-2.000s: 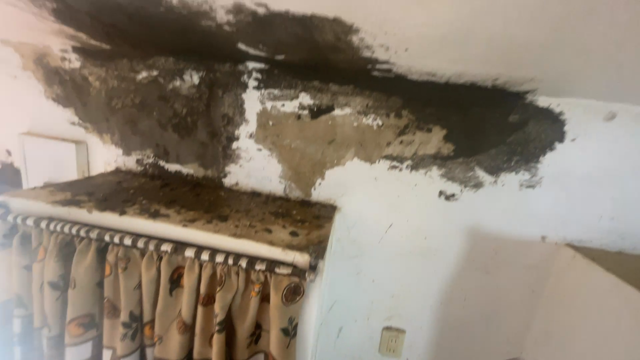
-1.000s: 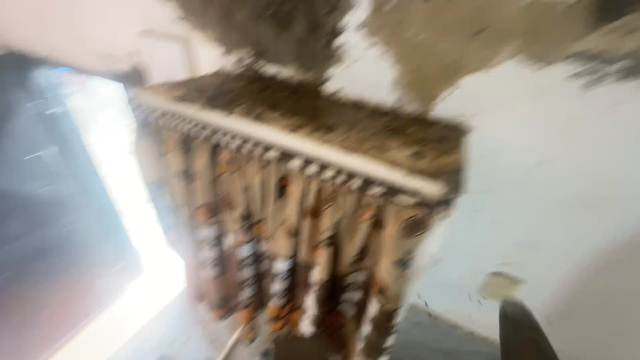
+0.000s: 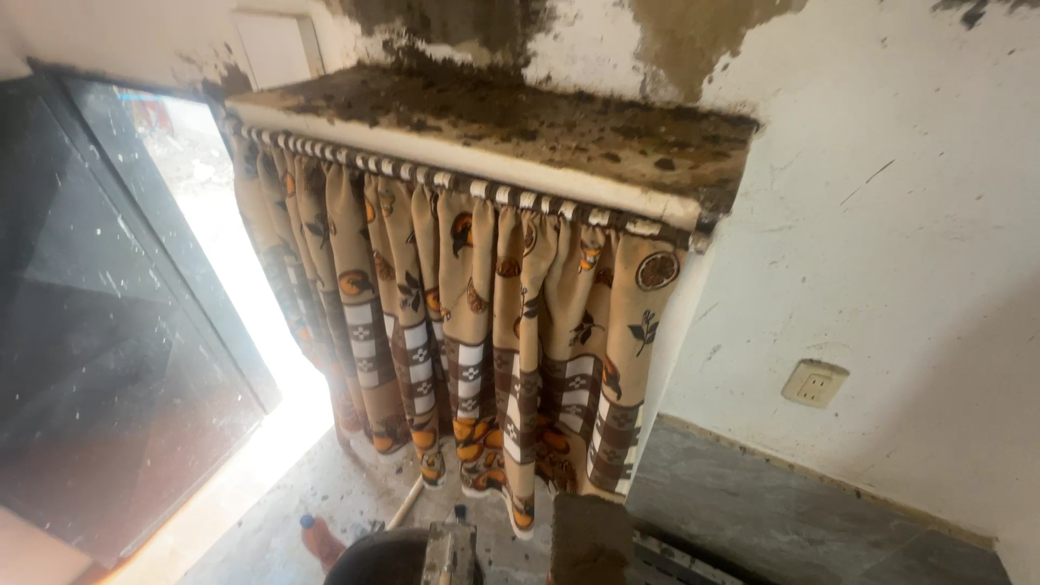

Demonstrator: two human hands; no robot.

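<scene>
Neither of my hands shows in the head view. A flat blade or board coated with wet brown mortar rises at the bottom edge, right of centre; what holds it is out of frame. Behind it hangs a gathered beige and brown curtain with a fruit print, on a rod beneath a ledge. The ledge top is spattered with dark mortar. Patches of dark and tan mortar cover part of the white wall above. Left of the coated piece, a dark rounded object stands beside a mortar-stained tool or bar.
A dark door stands ajar at the left with bright light at its edge. A reddish plastic bottle with a blue cap and a thin stick are on the spattered floor. A wall socket sits above grey tiles at the right.
The view has swung down and left, bringing in the door and floor. A dark shape at the lower right one second ago is gone, and the mortar-coated piece now shows at the bottom.
</scene>
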